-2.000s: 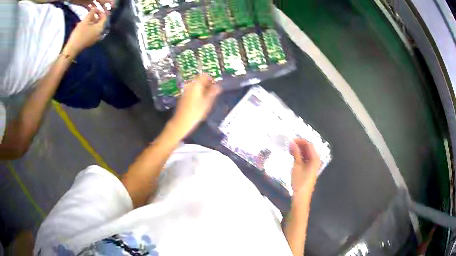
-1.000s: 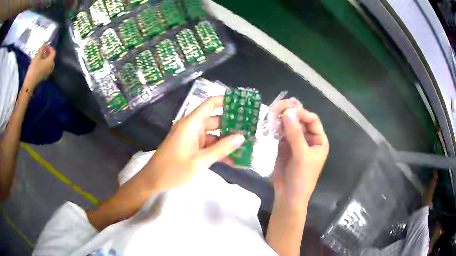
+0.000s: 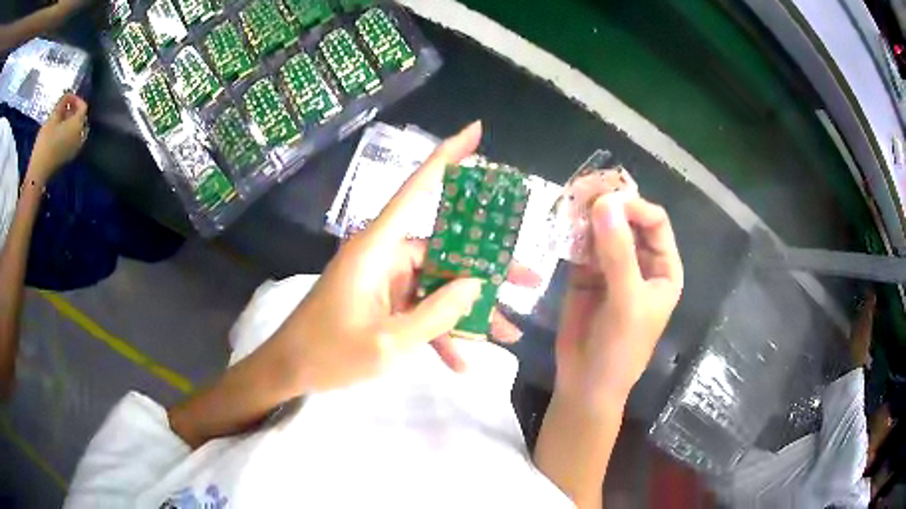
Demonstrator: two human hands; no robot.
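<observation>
My left hand [image 3: 373, 298] holds a green circuit board [image 3: 477, 224] upright over the bench, thumb on its lower part and fingers behind it. Rows of pale round spots show on the board. My right hand [image 3: 626, 278] pinches a thin, shiny, reddish translucent film piece [image 3: 588, 204] between thumb and fingers, just right of the board and apart from it. A white release liner sheet [image 3: 382, 179] lies on the bench behind the board, partly hidden by my hands.
A clear blister tray of green boards [image 3: 204, 221] lies at upper left. A shiny clear tray or wrap [image 3: 710, 393] is at right, beside another person's sleeve [image 3: 844, 427]. A neighbour's hand [image 3: 65, 129] and pale sheet [image 3: 40, 75] are at far left. A pale edge strip [image 3: 636, 124] borders the green belt.
My left hand has left the blister tray with a board and brought it in front of me. My right hand has lifted a film piece from the liner and now holds it slightly further right.
</observation>
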